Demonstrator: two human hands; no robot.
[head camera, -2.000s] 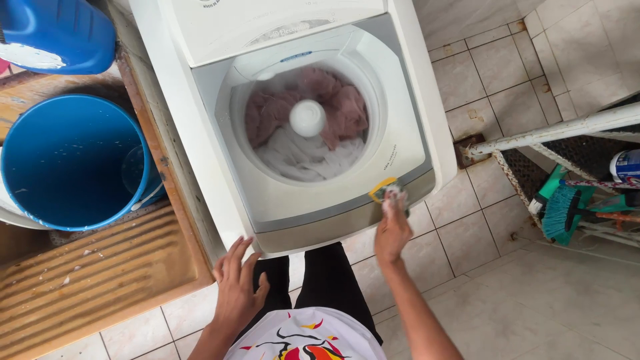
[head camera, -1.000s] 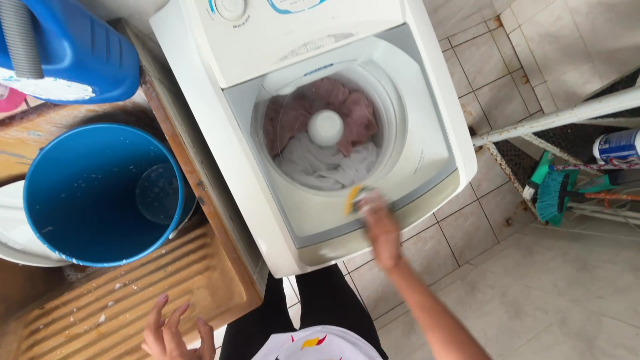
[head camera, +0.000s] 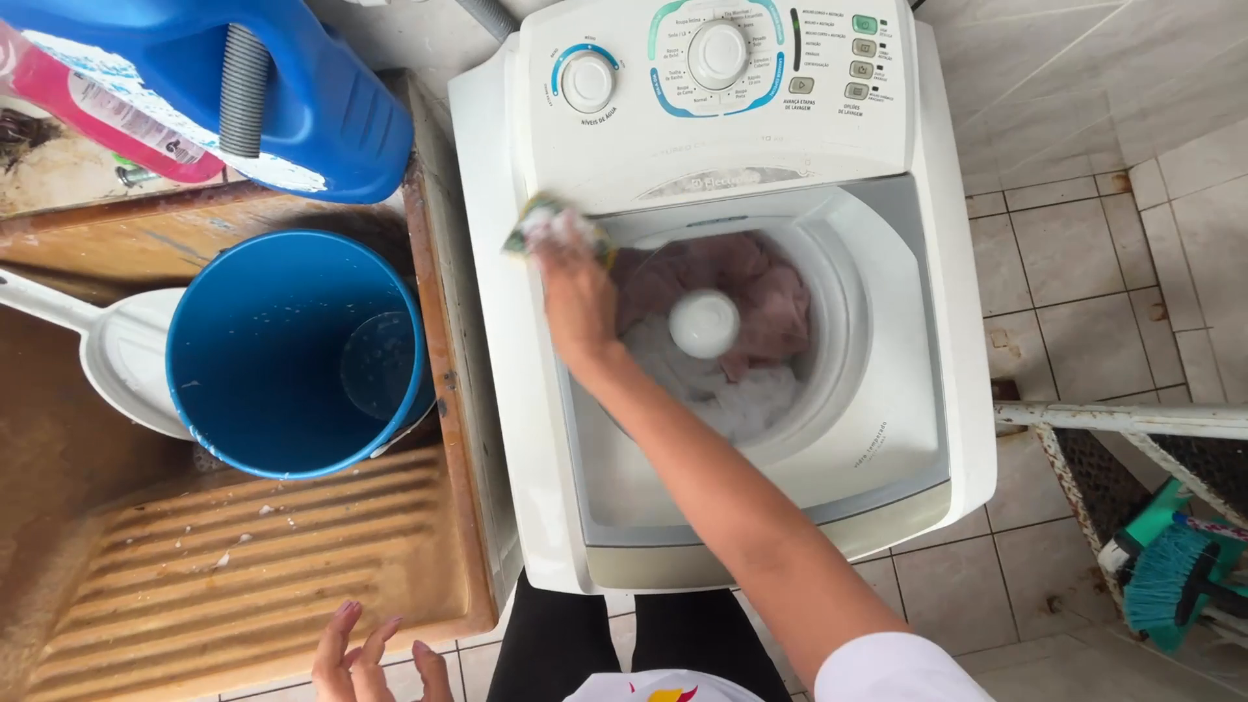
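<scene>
My right hand (head camera: 575, 302) reaches across the glass lid of a white top-load washing machine (head camera: 531, 439) and holds a soapy sponge (head camera: 554, 232), blurred, at the lid's back left corner. Under the closed glass lid (head camera: 877, 390), pink cloth (head camera: 770, 292) and white cloth (head camera: 746, 395) lie around the white agitator (head camera: 704, 324). My left hand (head camera: 375, 663) is at the bottom edge, fingers apart and holding nothing, near the front edge of the ribbed washboard sink (head camera: 292, 565). Part of that hand is out of frame.
A blue bucket (head camera: 292, 356) and a white long-handled pan (head camera: 136, 356) sit in the sink. A blue jug (head camera: 322, 107) and a pink bottle (head camera: 127, 117) stand behind. Control knobs (head camera: 720, 55) line the washer's back. At right, a rusty metal rack (head camera: 1131, 419) is beside a teal brush (head camera: 1165, 580).
My right hand has moved with the sponge from the lid's front right to its back left corner. My left hand was near the washer's front left corner two seconds ago. The view has shifted.
</scene>
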